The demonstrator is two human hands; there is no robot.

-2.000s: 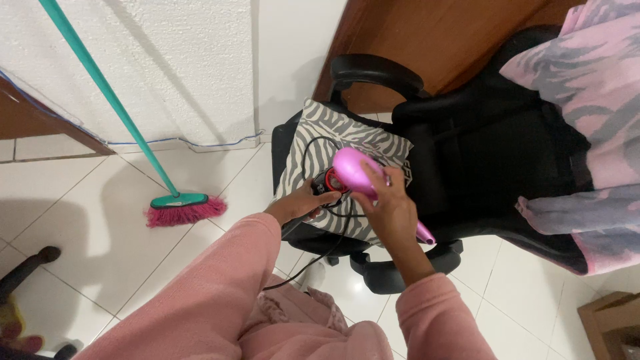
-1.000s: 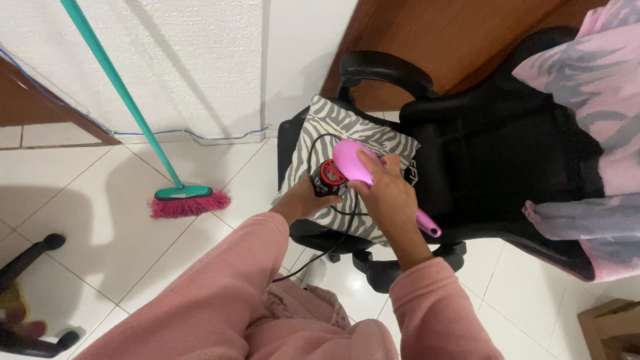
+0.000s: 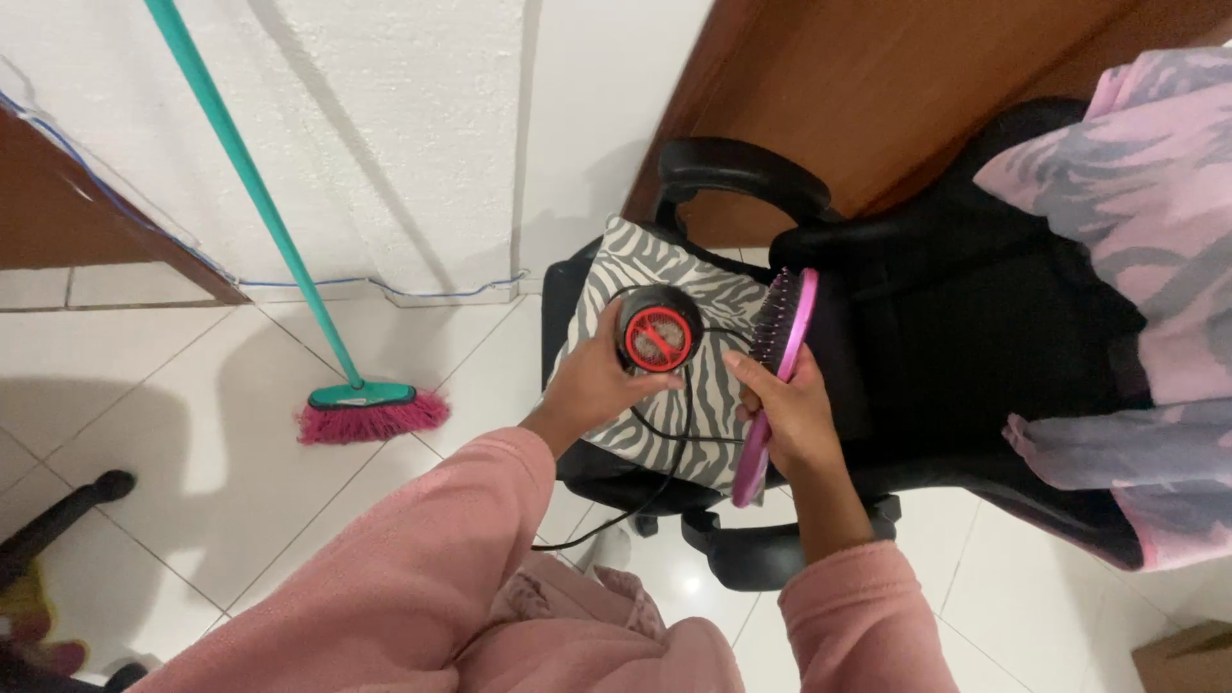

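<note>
My left hand (image 3: 599,380) grips a black corded appliance with a round red-ringed grille (image 3: 659,337), which looks like a hair dryer; its far end is hidden. In my right hand (image 3: 791,409) is a pink paddle hairbrush (image 3: 801,322), its dark bristles facing left towards the appliance, its handle pointing down. The two things are apart. Beneath both hands lies a zebra-patterned cushion (image 3: 616,262) on the seat of a black office chair (image 3: 924,346). A black cord (image 3: 664,486) loops over the cushion and hangs off its near edge.
A teal broom (image 3: 361,393) with pink bristles leans at the left by the white wall. Pink and grey fabric (image 3: 1155,212) drapes over the chair's backrest. A cardboard box (image 3: 1189,659) stands at the lower right, and black chair-like legs (image 3: 63,520) show at the lower left.
The hairbrush has moved right, away from the appliance, and turned from showing its smooth pink back to edge-on with bristles visible. The appliance's red grille now shows fully.
</note>
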